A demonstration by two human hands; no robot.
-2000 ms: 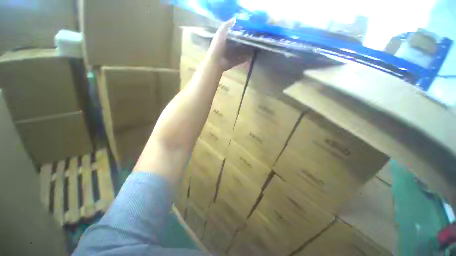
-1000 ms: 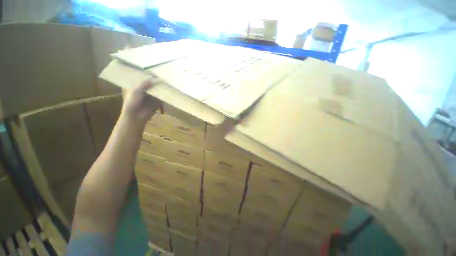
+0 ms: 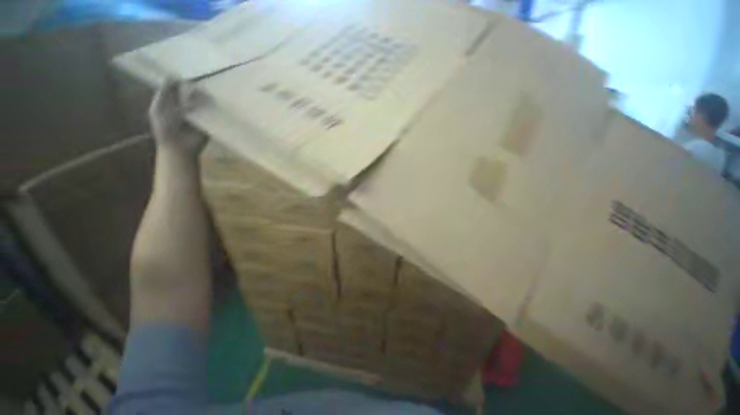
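A large flattened carton (image 3: 471,162) of plain brown cardboard with black print lies over the top of a carton stack and hangs past it at the right. My left hand (image 3: 177,117) grips its left front edge, thumb on top. Below it, the stacked cartons (image 3: 284,251) stand in tight rows on a pallet (image 3: 324,367). The flattened carton hides the top of the stack. My right hand is not in view.
More large brown cartons (image 3: 89,203) stand at the left, with a slatted wooden pallet (image 3: 77,381) at the lower left. A red part (image 3: 504,359), possibly of a pallet jack, shows beside the stack. A person (image 3: 707,130) is at the far right.
The view has turned right. My left hand has moved from the stack's far top edge to the flattened carton's left edge. More of the carton's printed surface now shows.
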